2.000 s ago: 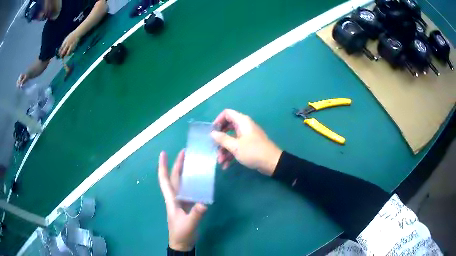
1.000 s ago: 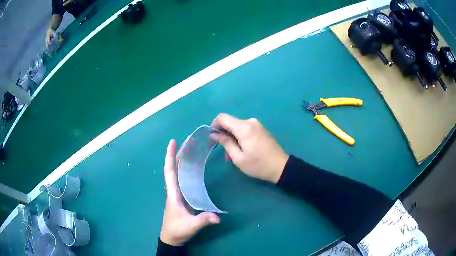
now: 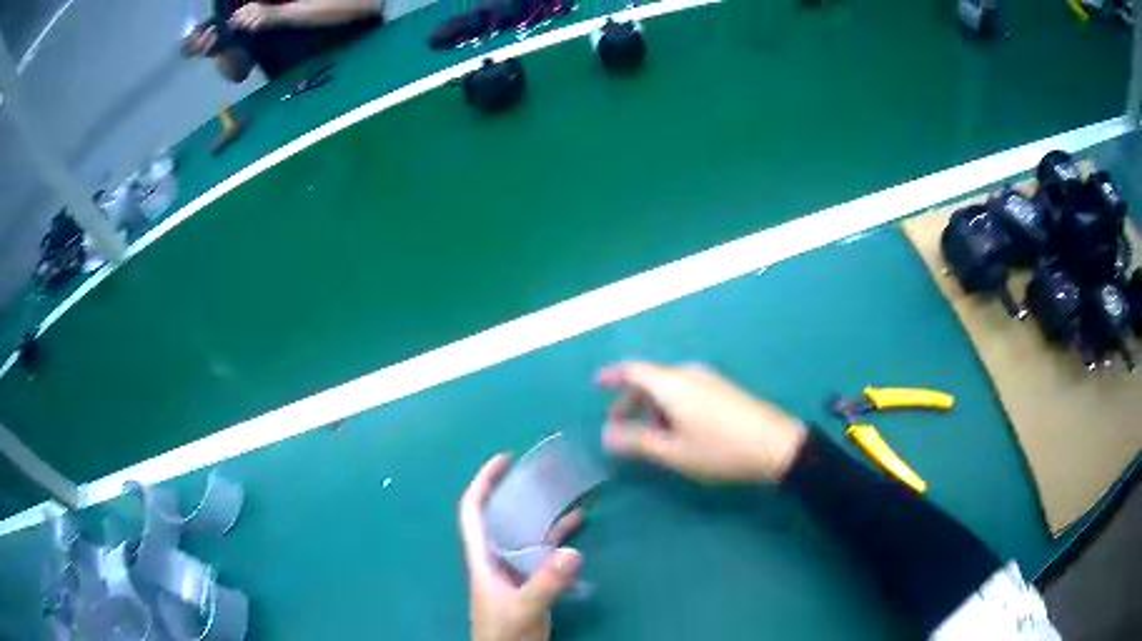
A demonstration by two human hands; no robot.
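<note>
A curved cover [image 3: 539,497], a translucent grey sheet bent into a C shape, is over the bench at the lower middle. My left hand [image 3: 516,570] holds it from below and the left, with the thumb at its lower edge. My right hand [image 3: 701,420] is up and to the right of the cover, apart from it, empty, slightly blurred, with fingers apart. No black unit is inside the cover.
Yellow-handled side cutters [image 3: 883,432] lie open at right. Black units [image 3: 1064,257] cluster on a cardboard sheet [image 3: 1046,432]. Loose covers [image 3: 144,576] pile at lower left. Black units [image 3: 495,85] stand beyond the white strip [image 3: 413,378]. A person's hands [image 3: 244,23] show at top left.
My right hand has let go of the cover and moved right. The cover is curled tighter in my left hand. The view has shifted, showing more of the line beyond the strip.
</note>
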